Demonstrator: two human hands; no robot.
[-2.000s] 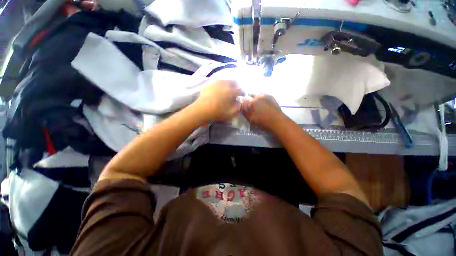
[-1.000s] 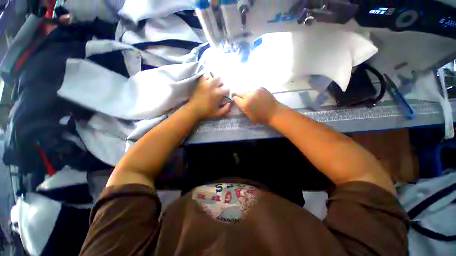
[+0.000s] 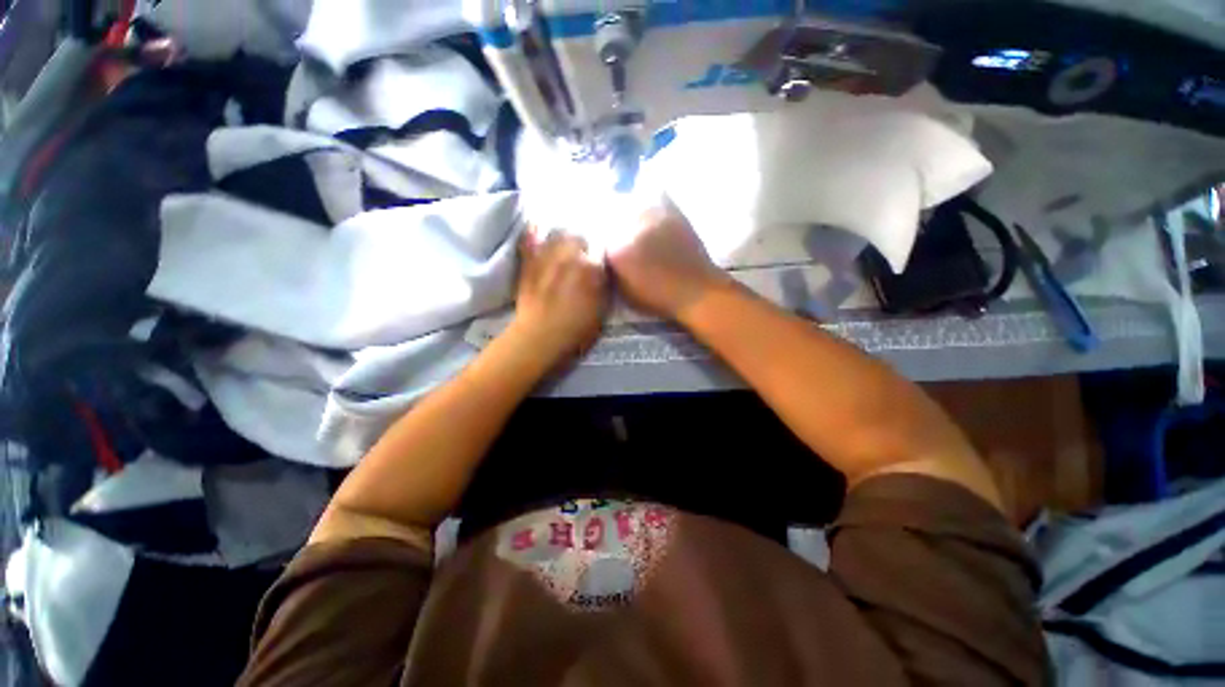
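Observation:
The grey-white garment body [image 3: 390, 262] with dark inserts lies left of the needle, its right end under my left hand [image 3: 564, 285]. My left hand has its fingers bent on the cloth edge just in front of the needle. My right hand [image 3: 658, 262] is beside it, fingers closed together near the presser foot. Lamp glare washes out the fingertips, so what they pinch is hard to see. The sewing machine [image 3: 726, 47] stands behind, its presser foot and needle [image 3: 618, 148] in the glare.
A pale cut piece [image 3: 860, 168] lies right of the needle. A black pouch with looped cord [image 3: 934, 262] and a slim blue tool [image 3: 1055, 289] lie farther right. Dark garments [image 3: 101, 242] are heaped at left. Striped pale garments [image 3: 1142, 577] lie at lower right. A measuring scale [image 3: 873, 330] runs along the table front.
The view has shifted a little. My hands have come closer together near the needle; the right hand is nearer the presser foot. The garment's pale panel lies slightly lower and flatter at left.

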